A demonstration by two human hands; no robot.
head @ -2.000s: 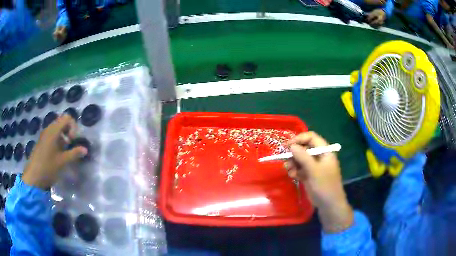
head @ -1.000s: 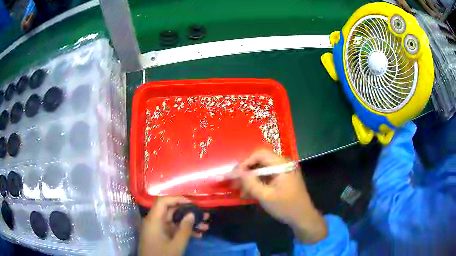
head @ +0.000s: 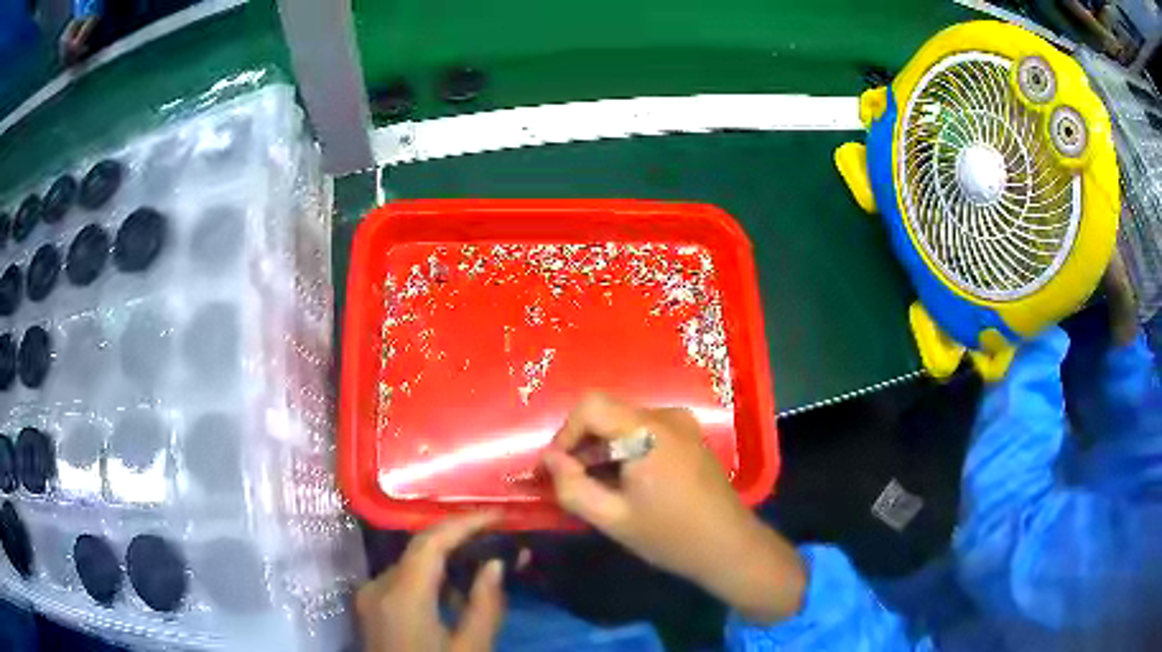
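Note:
The shallow red tray (head: 361,369) holds many tiny silvery metal parts (head: 573,265), mostly along its back and right side. My right hand (head: 650,490) is over the tray's front right and grips a white pen-shaped tool (head: 628,446); its tip is hard to make out. My left hand (head: 427,588) is just in front of the tray's front rim, its fingers around a round black part (head: 479,560), which is dark and partly hidden by the fingers.
Clear blister trays (head: 274,382) with black discs stand at left. A grey post (head: 326,83) rises behind them. A white rail (head: 612,119) borders the green belt (head: 612,51), which carries black parts. A yellow and blue fan (head: 988,191) stands at right, beside a person's blue sleeve (head: 1019,471).
My left hand has come from the blister tray to the red tray's front with a black part. My right hand has moved left and towards me with the tool. The view has shifted.

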